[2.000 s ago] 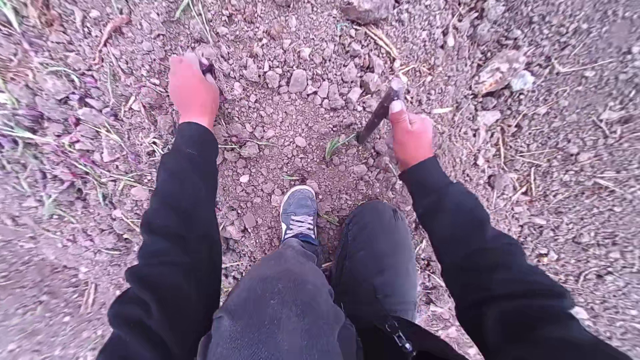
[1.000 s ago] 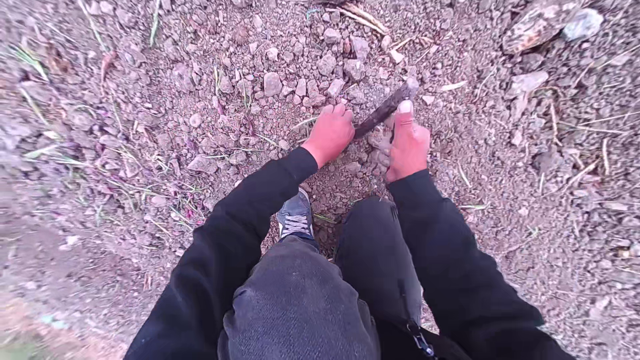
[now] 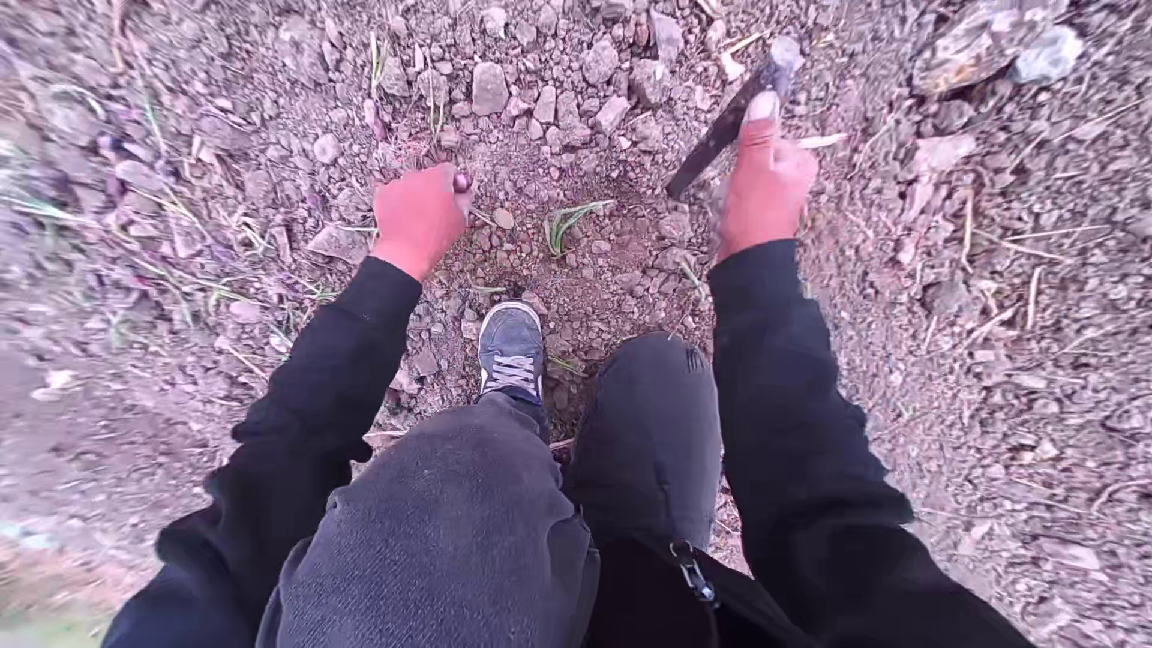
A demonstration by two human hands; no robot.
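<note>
My right hand (image 3: 769,180) is closed around a dark stick-like tool (image 3: 724,130), with the thumb near its pale rounded end; the lower tip slants down left to the soil. Left of it, my left hand (image 3: 421,216) is a closed fist with a small purple bulb, perhaps an onion (image 3: 462,183), showing at the fingers. Between the hands a tuft of green shoots (image 3: 569,223) stands in the loose soil. What else the left palm holds is hidden.
Stony soil with clods (image 3: 490,88) lies ahead. Purple bulbs and green leaves (image 3: 207,286) are scattered at the left. A large rock (image 3: 976,45) and a pale stone (image 3: 1049,54) lie at the upper right. My shoe (image 3: 511,351) is just below the hands.
My left hand has moved left, away from the tool, where it was a second ago. My right hand still holds the tool.
</note>
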